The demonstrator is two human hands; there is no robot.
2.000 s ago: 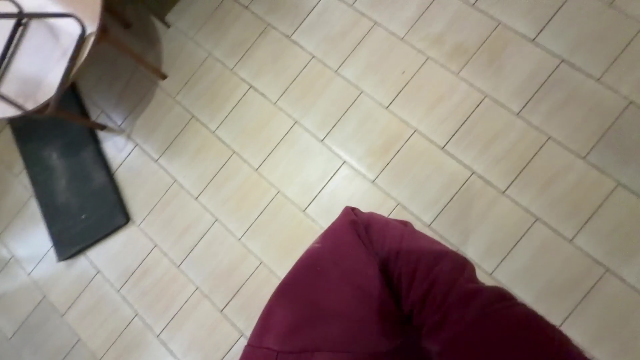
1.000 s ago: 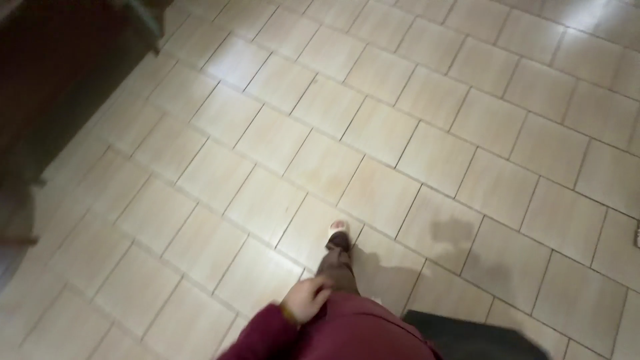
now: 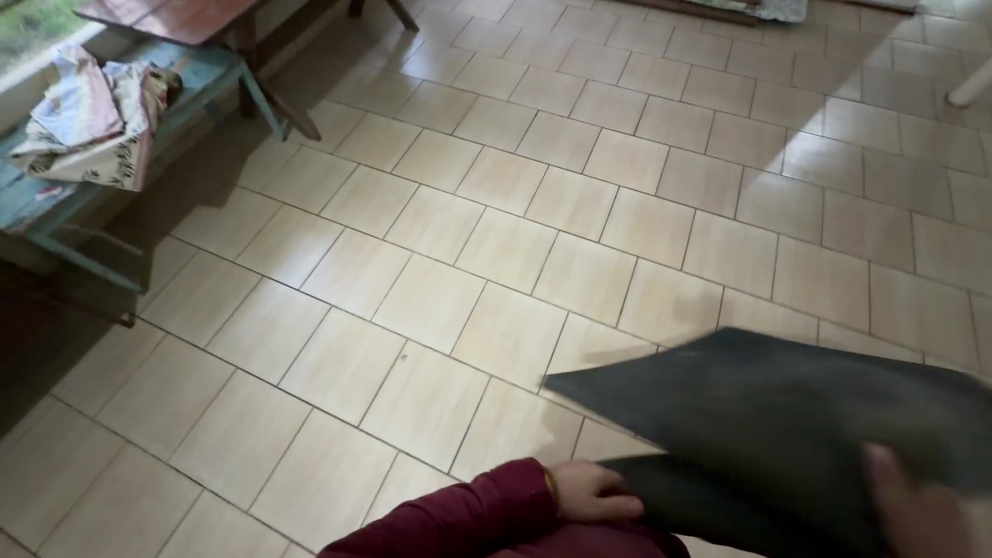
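Observation:
A dark, flat mat (image 3: 790, 403), bent or folded with pointed corners, spans the lower right above the tiled floor. My right hand (image 3: 914, 496), blurred at the lower right edge, holds it with the thumb on its upper face; the fingers are hidden beneath. At the bottom centre, my left hand (image 3: 593, 492) has curled fingers beside the mat's lower left edge. Whether it grips the mat is unclear. A maroon sleeve covers the left arm, with a thin yellowish band at the wrist.
Patterned cloths (image 3: 93, 116) lie on a worn blue bench (image 3: 167, 147) under a window at upper left. A reddish-brown tabletop (image 3: 174, 17) stands beside it. A pale leg or pole (image 3: 973, 85) meets the tiled floor (image 3: 504, 248) at upper right.
The dark mat, only partly visible at the bottom a second ago, now spans the lower right. My right hand has come into view on it. The view has shifted to show the bench.

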